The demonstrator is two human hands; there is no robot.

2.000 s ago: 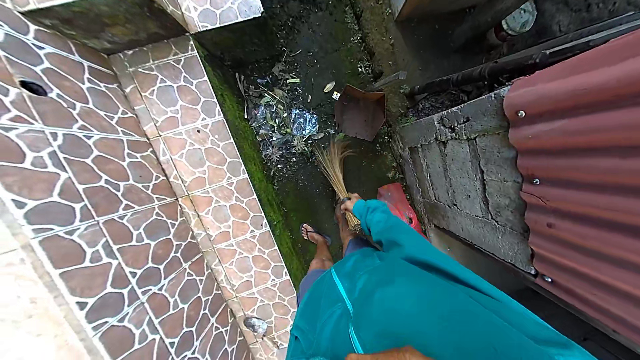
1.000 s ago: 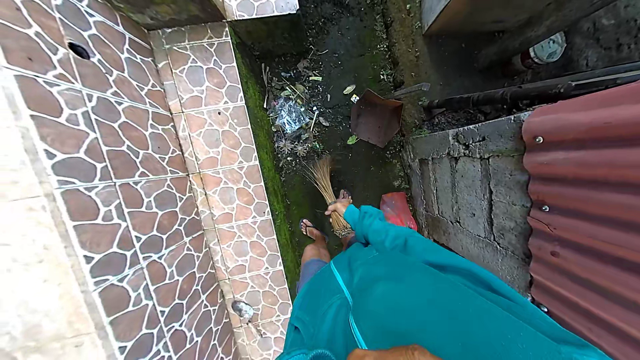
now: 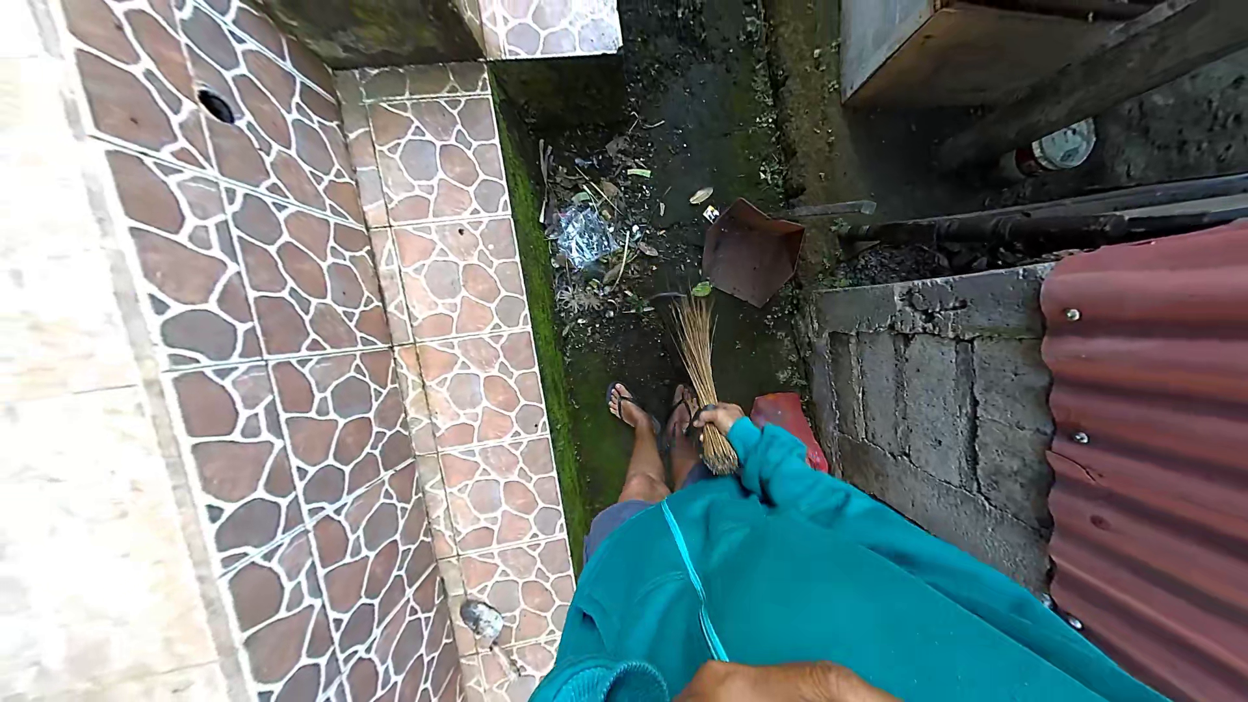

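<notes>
My right hand (image 3: 720,417) grips a stick broom (image 3: 696,351) near its bound end, the bristles fanned over the dark, mossy ground. Ahead of the broom lies a rusty metal dustpan (image 3: 753,253) with its handle pointing right. Left of the pan is a litter heap of leaves, twigs and a clear plastic wrapper (image 3: 583,236). My left hand (image 3: 785,682) shows only in part at the bottom edge, against the teal jacket; its fingers are cut off by the frame, so what it holds cannot be told. A red object (image 3: 788,425) lies beside my right sleeve.
A stone-patterned tiled ledge (image 3: 478,390) with a mossy side runs along the left. On the right stand a concrete block wall (image 3: 926,400) and a red corrugated metal sheet (image 3: 1150,448). A wooden box-like structure (image 3: 965,58) and a pipe (image 3: 1014,229) are at the upper right.
The broom has stayed in my right hand; its bristles have swung from pointing up and left to nearly straight up, nearer the dustpan's lower left. The view has shifted left.
</notes>
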